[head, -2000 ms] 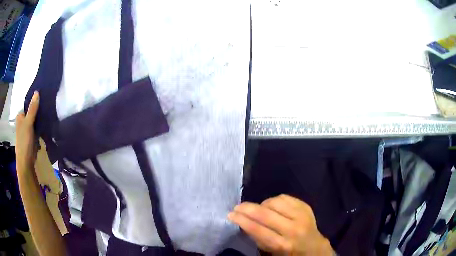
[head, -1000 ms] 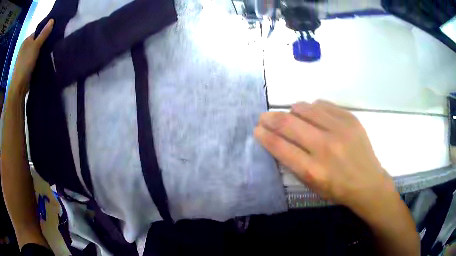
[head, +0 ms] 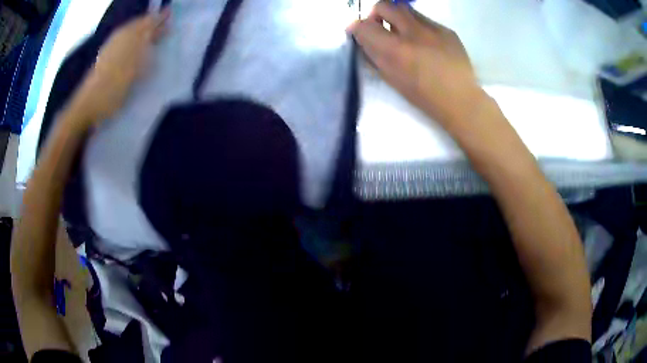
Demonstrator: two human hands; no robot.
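Observation:
The pale grey garment panel [head: 269, 71] lies on the white machine table, with a dark strip [head: 213, 49] across it and a dark right edge [head: 349, 120]. My right hand [head: 411, 53] is at the top centre, its fingertips pinching the panel's right edge. My left hand [head: 124, 64] is blurred, over the panel's upper left by dark cloth; its grip is unclear. A large dark rounded shape [head: 220, 163] hides the panel's lower middle; I cannot tell what it is. Little of the sewing machine shows at the top edge.
A measuring tape [head: 418, 182] runs along the table's front edge. Bundled dark and pale cloth [head: 617, 241] is at the lower right, and more loose cloth [head: 120, 291] at the lower left. A dark object [head: 624, 113] lies at the right edge.
My right hand has moved up and left along the panel's edge. My left hand has moved up and right over the cloth. The dark rounded shape has appeared, and the machine parts have mostly left view.

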